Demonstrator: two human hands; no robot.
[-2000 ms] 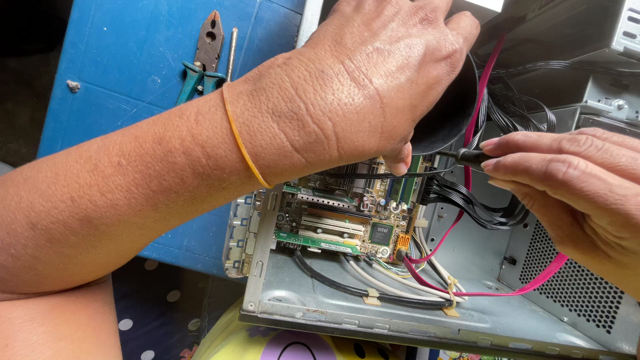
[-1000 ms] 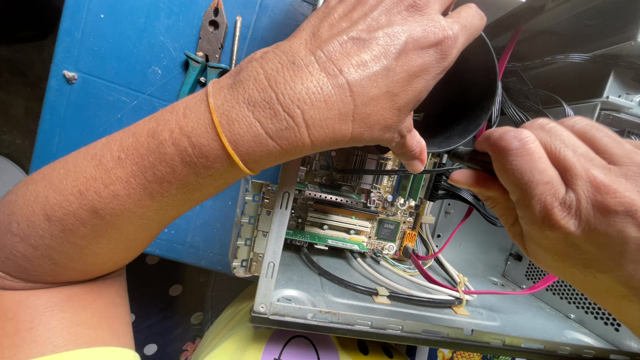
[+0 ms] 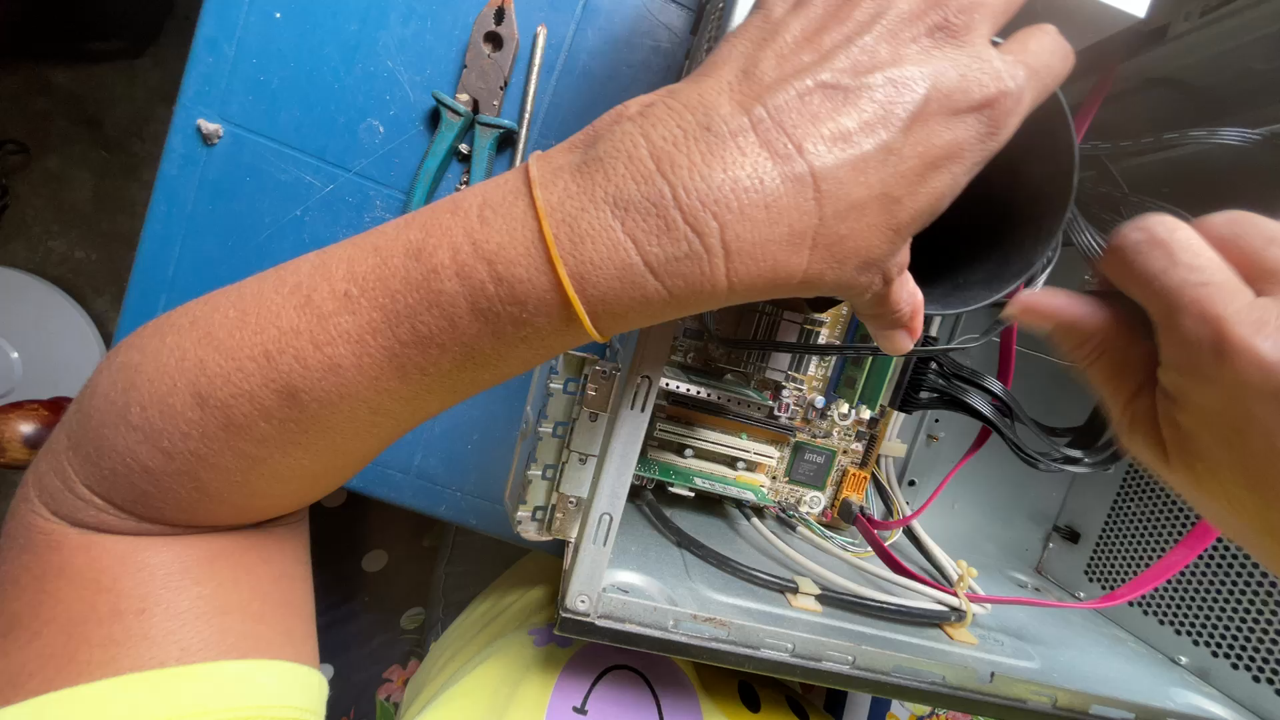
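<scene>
My left hand (image 3: 850, 150), a yellow rubber band at its wrist, grips the rim of a round black plastic duct (image 3: 1000, 215) inside an open computer case (image 3: 600, 480). Its thumb rests by thin black wires (image 3: 800, 348) that cross above the motherboard (image 3: 815, 425). My right hand (image 3: 1170, 330) is blurred, its fingers curled just right of the duct near the black wires; whether they hold anything is hidden. Below the duct, a bundle of black power cables (image 3: 1000, 410) curves away from the board. A magenta flat cable (image 3: 1110, 600) loops from an orange connector (image 3: 853, 485) to the right.
Combination pliers with teal handles (image 3: 470, 110) and a thin metal rod (image 3: 532, 95) lie on a blue plastic surface (image 3: 290, 200) at upper left. White and black cables (image 3: 800, 565) run along the case floor. The case's metal edge (image 3: 800, 655) is toward me.
My right hand no longer shows the black piece that was between its fingers, and its fingers are now more curled. My left hand stays on the duct.
</scene>
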